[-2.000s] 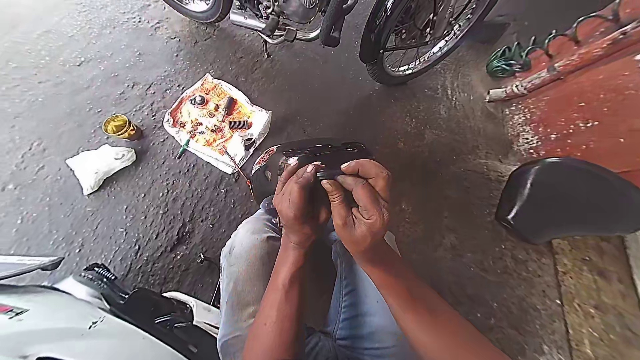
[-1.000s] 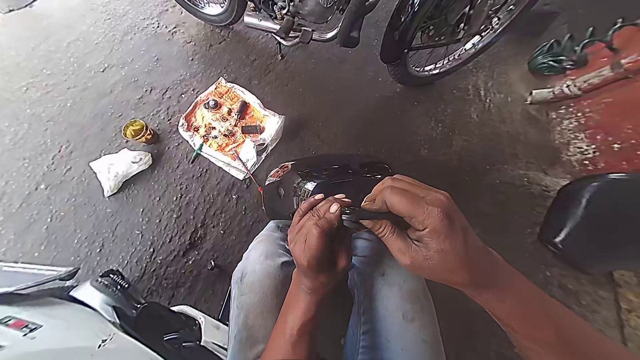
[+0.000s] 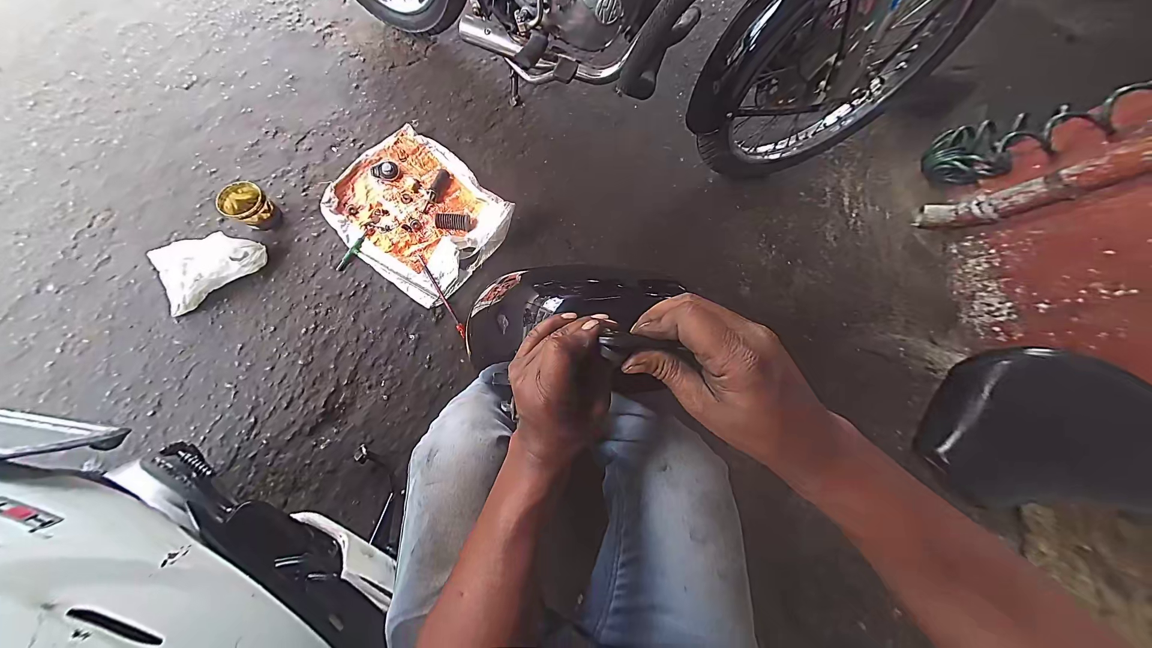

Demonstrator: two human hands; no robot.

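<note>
Over my knees, my left hand (image 3: pixel 562 382) is closed around a small dark part (image 3: pixel 616 342) whose end shows beside its fingertips. From the right, my right hand (image 3: pixel 720 364) pinches the same part, or a piece joined to it, between thumb and fingers. What exactly the part is cannot be told, as the fingers cover most of it. Just beyond both hands lies a glossy black motorcycle body panel or tank (image 3: pixel 576 288) with a red-and-white marking at its left end.
An orange-stained white sheet (image 3: pixel 490 238) bears small metal parts, a spring (image 3: pixel 453 221) and screwdrivers. Nearby are a yellow cup (image 3: pixel 245 205) and a white bag (image 3: pixel 207 267). A motorcycle wheel (image 3: pixel 810 90) stands ahead, a white motorcycle (image 3: pixel 117 558) at left, a black seat (image 3: pixel 1035 423) at right.
Two seconds ago my fingertips met close together over the dark part. My right hand has since turned and now reaches in from the right side.
</note>
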